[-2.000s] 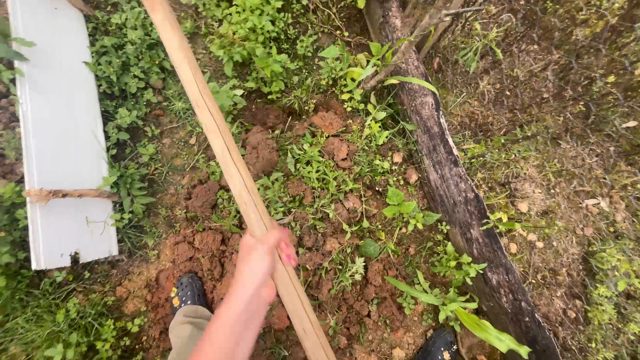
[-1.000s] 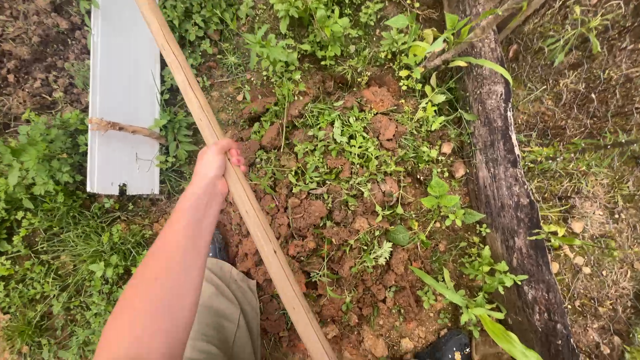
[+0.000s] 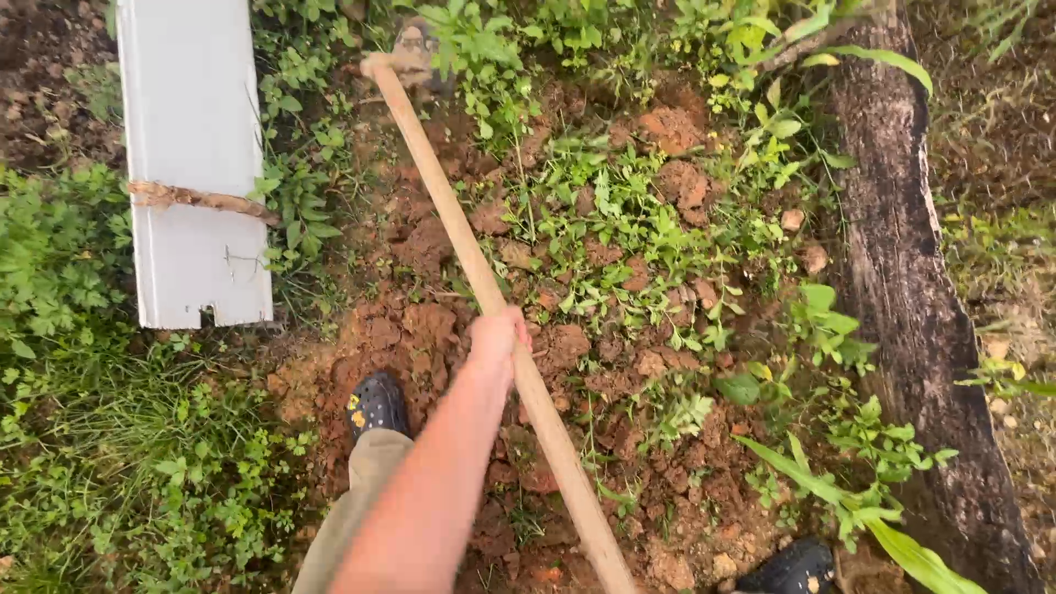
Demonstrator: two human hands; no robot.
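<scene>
My left hand [image 3: 497, 342] is closed around the middle of a long wooden handle [image 3: 445, 194]. The handle slants from the lower right up to the top left, where it joins a soil-caked metal head [image 3: 421, 54], seemingly a hoe's. That head is down at the ground, partly behind green leaves. Beneath the handle lie clods of reddish-brown soil [image 3: 425, 330] and low green weeds [image 3: 610, 206]. My right hand is out of view, and the handle's lower end runs off the bottom edge.
A white panel [image 3: 194, 115] with a stick [image 3: 202, 200] across it lies at the left. A dark weathered log [image 3: 895, 247] runs down the right side. My shoes [image 3: 377, 404] stand on the soil, one at each side. Grass and leafy plants grow at the lower left.
The handle's far end and the tool's head have come into view, down at the ground; both earlier frames show the handle running off the top edge. My left hand still grips it.
</scene>
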